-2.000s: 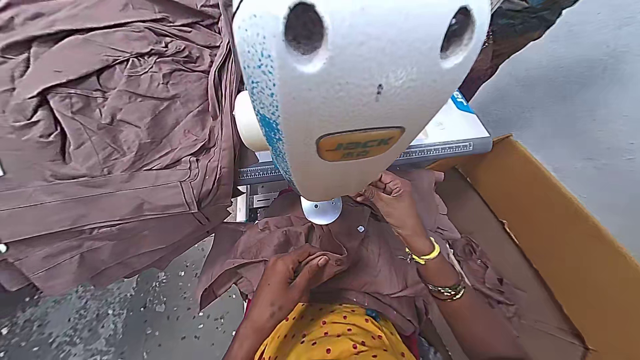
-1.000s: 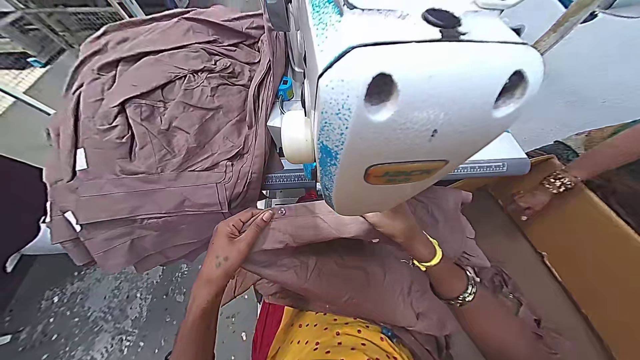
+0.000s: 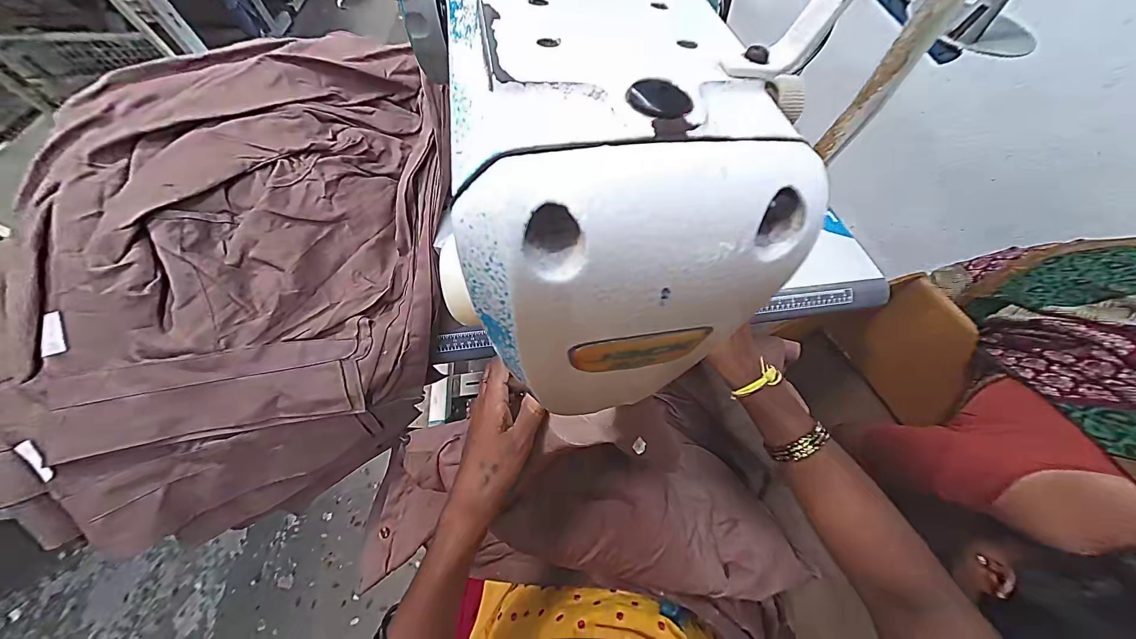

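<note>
A brown cloth garment [image 3: 657, 524] lies across my lap and under the white head of a Jack industrial sewing machine [image 3: 639, 231]. My left hand [image 3: 501, 426] is at the lower left side of the machine head, its fingers at the cloth's upper edge; the fingertips are partly hidden by the head. My right hand [image 3: 745, 355] reaches behind the head's right side, and most of its fingers are hidden, so its hold cannot be made out. A yellow band and a bracelet are on that wrist. A small white button-like spot [image 3: 639, 445] shows on the cloth between the hands.
A large pile of brown garments [image 3: 222, 231] lies left of the machine. The machine's bed with a ruler strip [image 3: 808, 300] runs behind the head. At the right stand a cardboard box [image 3: 932, 351] and another person in a red sleeve [image 3: 1021, 444], bending low. A rusty rod [image 3: 887, 75] slants behind.
My left hand has moved from the front edge of the garment pile to beside the machine head. The other person, of whom one arm showed at the box, now leans in at the lower right.
</note>
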